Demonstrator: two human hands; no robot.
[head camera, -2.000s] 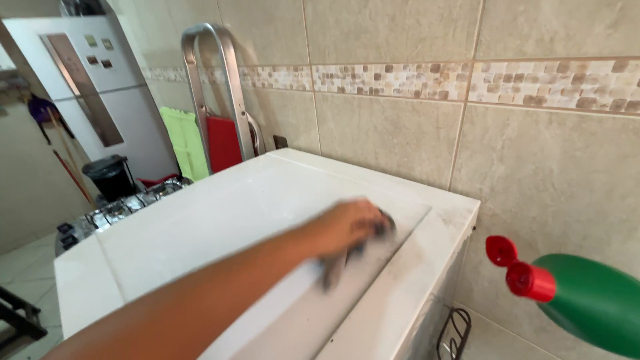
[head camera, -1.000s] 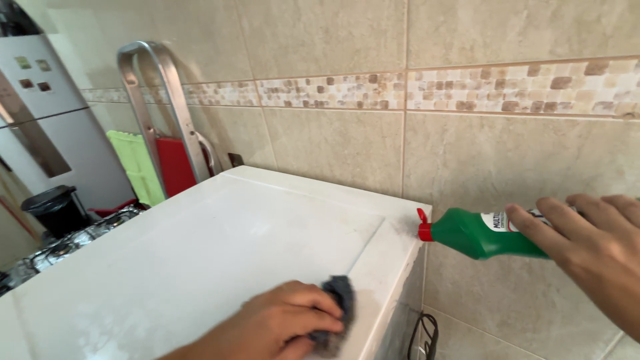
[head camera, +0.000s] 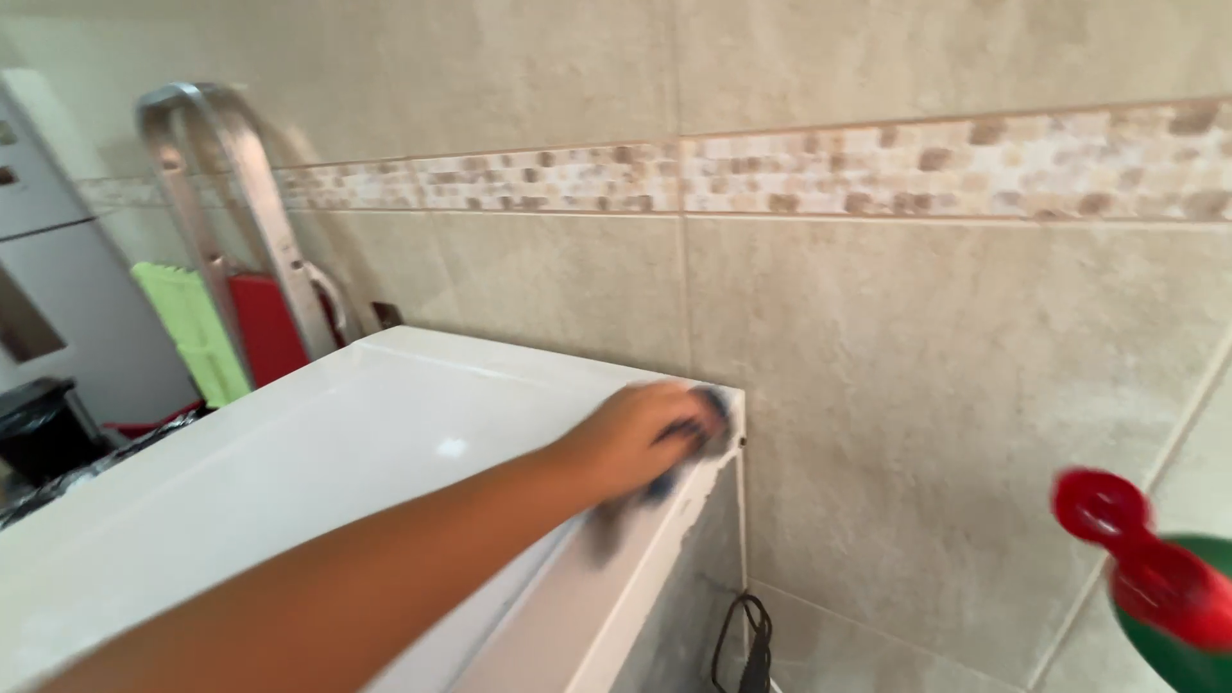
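Note:
My left hand (head camera: 640, 433) reaches across the white top of an appliance (head camera: 414, 423) and presses a dark scrubbing pad or cloth (head camera: 714, 419) onto its back right corner; motion blurs both. Part of the pad is hidden under my fingers. At the lower right edge of the view is a green squeeze bottle (head camera: 1169, 630) with its red flip cap (head camera: 1155, 568) open. My right hand is out of view, so its hold on the bottle cannot be seen.
A folded metal stepladder (head camera: 241, 192) leans at the tiled wall behind, beside green (head camera: 192, 332) and red (head camera: 271, 327) panels. A black cable (head camera: 756, 640) hangs beside the appliance's right side. A lidded black bin (head camera: 43, 428) and a refrigerator (head camera: 106, 318) stand at the left.
My left hand has moved with the pad from the near right part of the top to the back right corner. My right hand, seen on the bottle one second ago, has left the view.

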